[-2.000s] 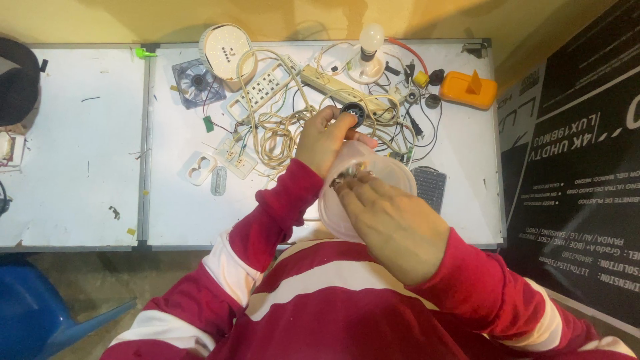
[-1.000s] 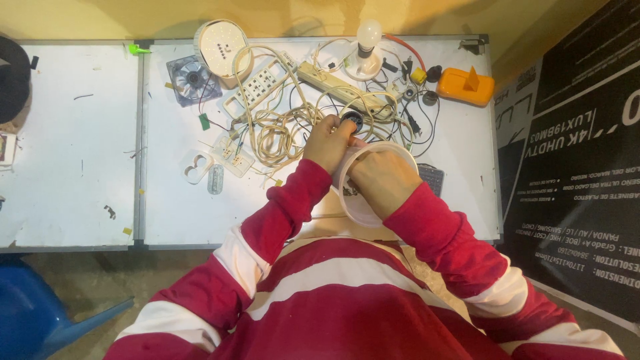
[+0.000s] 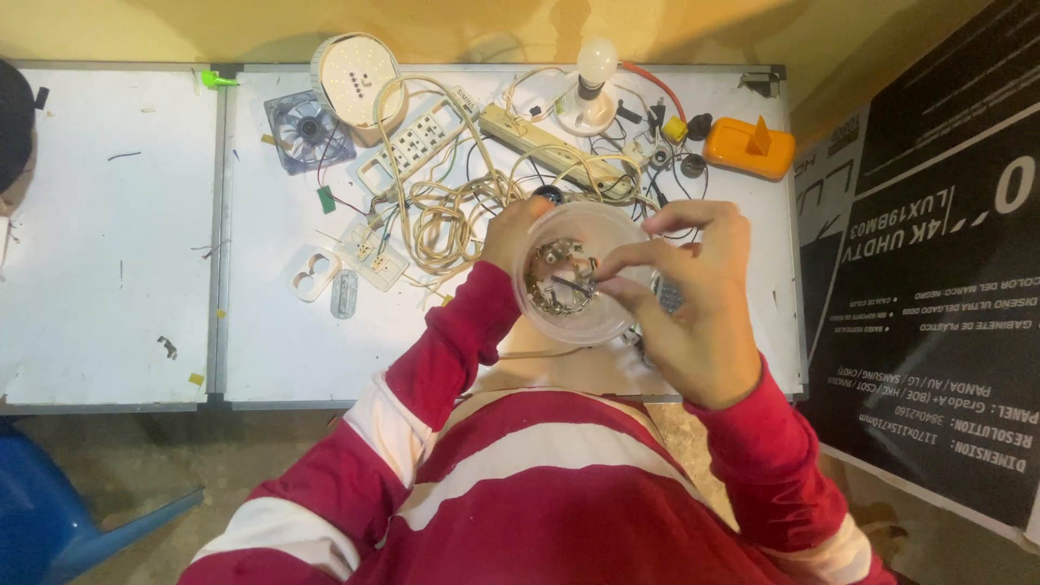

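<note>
My left hand holds a translucent plastic tub by its left side, tilted so that its inside faces me. Small metal parts, screws among them, lie at the tub's bottom. A round black piece shows at my left fingertips, just past the rim. My right hand is over the tub's right side, thumb and index finger pinched together on a small part near the metal pieces; what kind of part it is I cannot tell. Beyond the tub lie tangled beige cables and a power strip.
Behind stand a bulb in a white lamp holder, a socket strip, a clear fan, a round LED lamp and an orange case. A large black printed box stands right; a blue plastic object is lower left.
My right hand has come up out of the tub, where it was reaching a second ago, with its fingertips pinched. The tub's inside now faces the view more fully.
</note>
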